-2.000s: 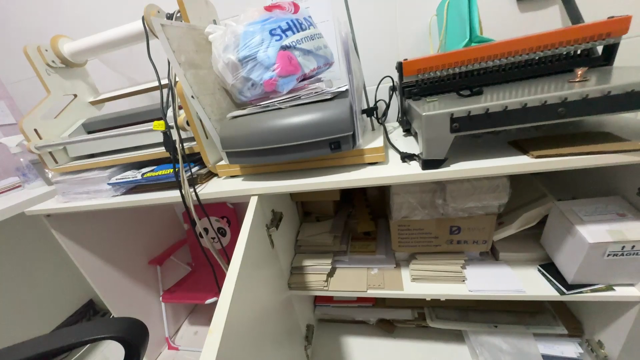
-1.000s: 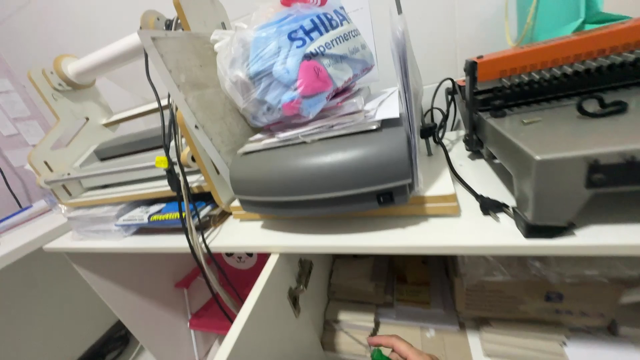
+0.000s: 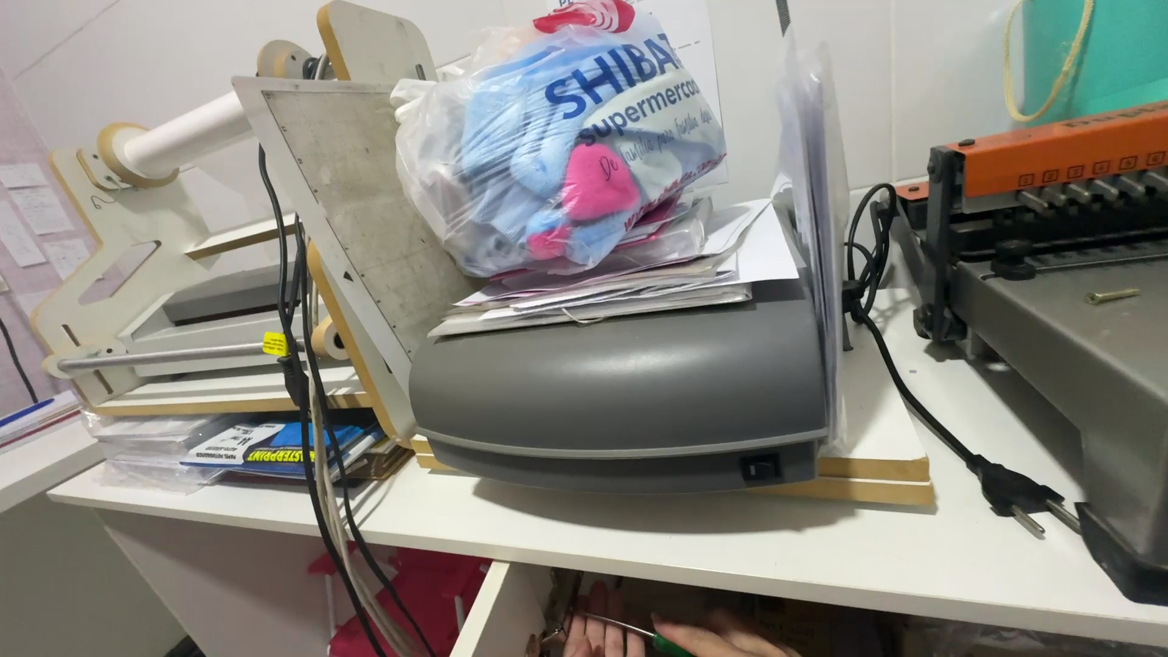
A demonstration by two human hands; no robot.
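At the bottom edge, my right hand (image 3: 721,634) is closed round the green handle of a screwdriver (image 3: 671,645). Its metal shaft points left and crosses the fingers of my left hand (image 3: 598,625). Those fingers are extended and slightly apart, beside a metal hinge (image 3: 550,630) on the inner side of the white cabinet door (image 3: 484,607). The door stands ajar under the white countertop (image 3: 584,538). Where the screwdriver tip rests is hard to tell, and the lower parts of both hands are cut off by the frame.
Above the hands, a grey machine (image 3: 620,392) bears papers and a filled plastic bag (image 3: 566,155). Black cables (image 3: 315,438) hang over the counter's front edge at left. A binding machine (image 3: 1049,301) stands at right, near a loose power plug (image 3: 1013,488). Pink folded fabric (image 3: 411,593) shows below.
Both hands now show at the cabinet hinge; a second ago only one hand with the green handle showed, and before that none. The view has moved closer to the counter.
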